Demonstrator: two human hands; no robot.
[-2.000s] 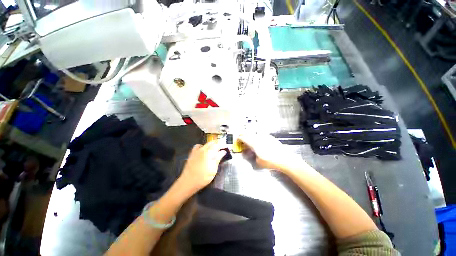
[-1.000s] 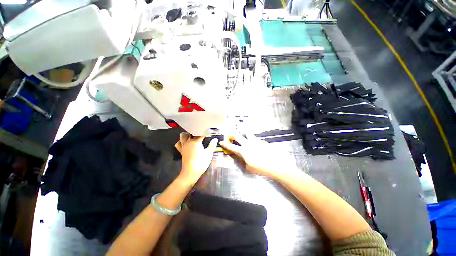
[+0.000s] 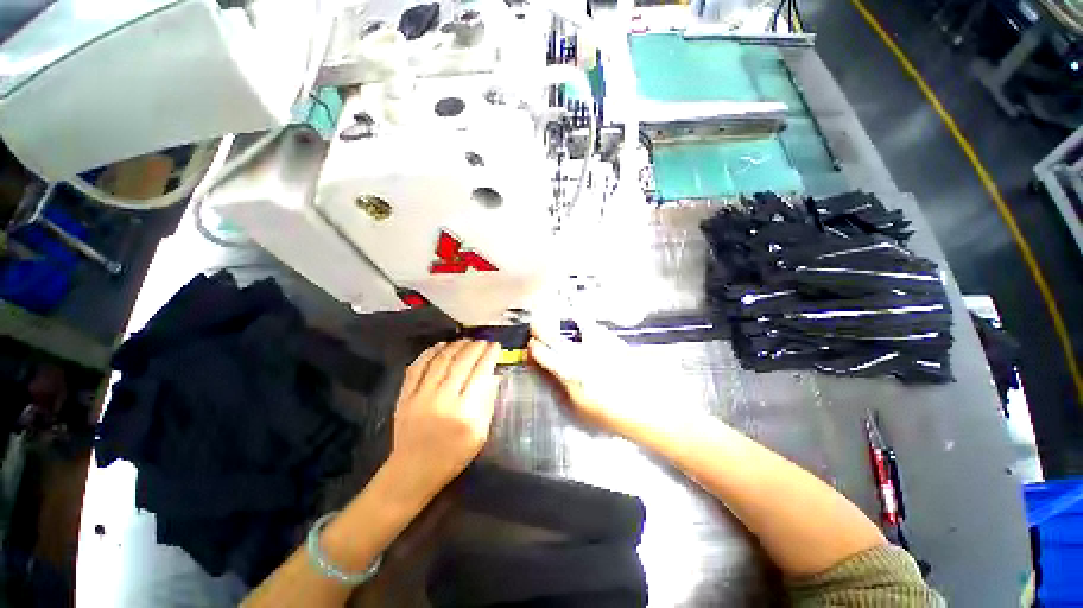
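Observation:
My left hand (image 3: 449, 401) lies flat with its fingertips on a black fabric piece (image 3: 481, 335) under the sewing machine head (image 3: 439, 214). My right hand (image 3: 576, 371) is just right of it, fingertips at the fabric by the presser foot. A zipper (image 3: 659, 330), black with a thin white line, runs from my right fingers toward the zipper bundle (image 3: 831, 291). A yellow plate (image 3: 512, 355) shows between my hands. The needle and foot are hidden or too bright to see. Black fabric strips (image 3: 546, 505) lie flat in front of me.
A large black cut-piece pile (image 3: 226, 416) lies at left. A red and black snips-like tool (image 3: 884, 475) lies at right. A teal plate with a metal rail (image 3: 713, 169) is behind the bundle. A blue bin (image 3: 1061, 534) stands beyond the table's right edge.
My left hand has turned and flattened, its fingers now over the fabric left of the foot. My right hand stays beside the foot. The zipper right of it came into view after the first frame.

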